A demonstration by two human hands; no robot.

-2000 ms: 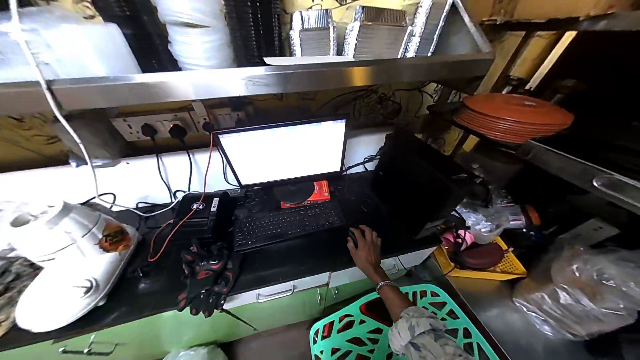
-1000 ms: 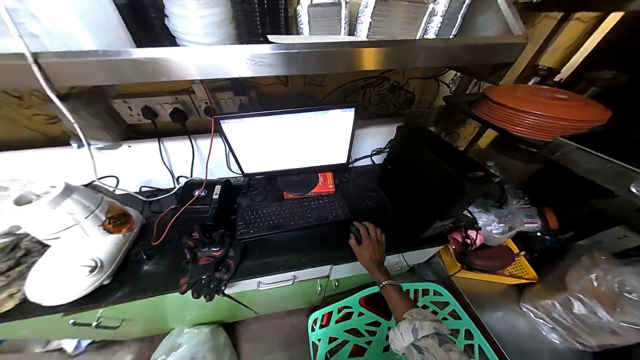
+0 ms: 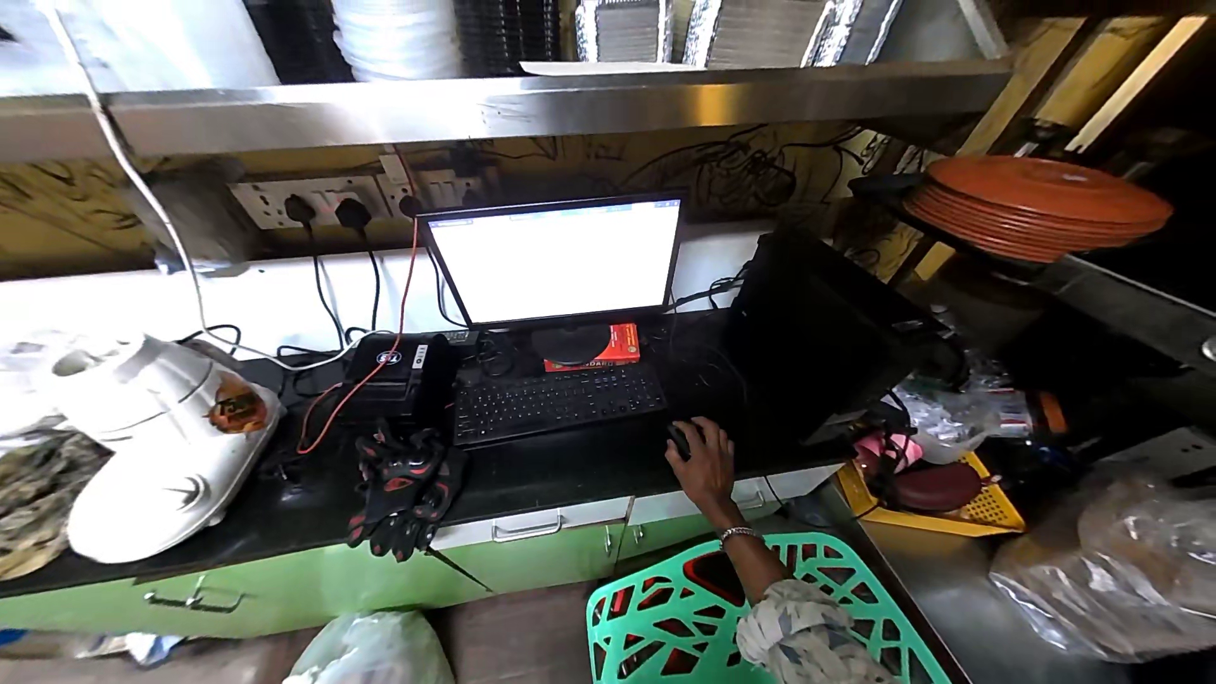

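Note:
My right hand [image 3: 705,464] rests on a black computer mouse [image 3: 678,440] on the black countertop [image 3: 560,470]. A bracelet circles that wrist, and a patterned sleeve covers the forearm. To the hand's left lies a black keyboard [image 3: 560,404]. Behind it stands a monitor [image 3: 560,261] with a lit, mostly white screen. A red box [image 3: 619,346] sits at the monitor's base. My left hand is outside the view. Black-and-red gloves [image 3: 401,489] lie at the counter's front edge.
A green plastic chair [image 3: 655,617] stands below my forearm. Left are a white appliance [image 3: 161,446] and a black device [image 3: 394,380] with cables. A dark computer case [image 3: 822,332], yellow basket [image 3: 997,513] and orange plates [image 3: 1040,209] are at right. A steel shelf [image 3: 532,109] runs overhead.

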